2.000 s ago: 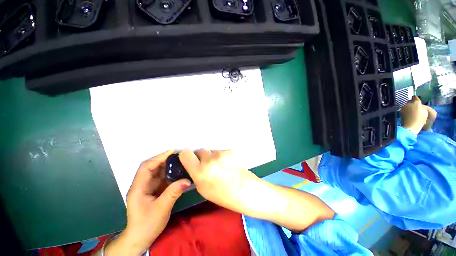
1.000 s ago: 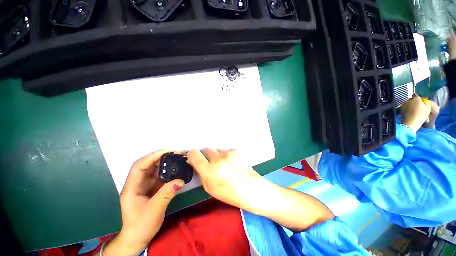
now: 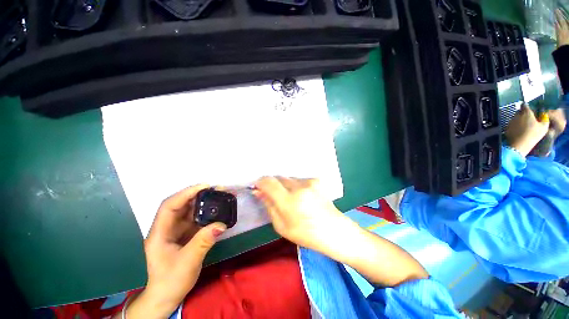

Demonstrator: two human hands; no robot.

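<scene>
My left hand (image 3: 178, 240) holds a black rounded-square housing (image 3: 215, 209) between thumb and fingers, its hollow side with a small centre hole facing up and two bright dots near its left edge. My right hand (image 3: 296, 205) is to the right of the housing, apart from it, with fingertips pinched on thin tweezers (image 3: 244, 187) that point left toward the housing and are hard to make out against the paper. A small pile of thin black rings (image 3: 288, 87) lies at the far edge of the white paper (image 3: 206, 137), with some loose ones below it.
Stacked black foam trays (image 3: 218, 53) with housings in pockets stand behind the paper. Another stack (image 3: 415, 118) stands to the right on the green bench (image 3: 56, 187). A person in a blue smock (image 3: 499, 218) works beyond it, hands at the bench.
My right hand has moved right, away from the housing. My left hand has shifted slightly left, and the housing is now tilted more face up than at first.
</scene>
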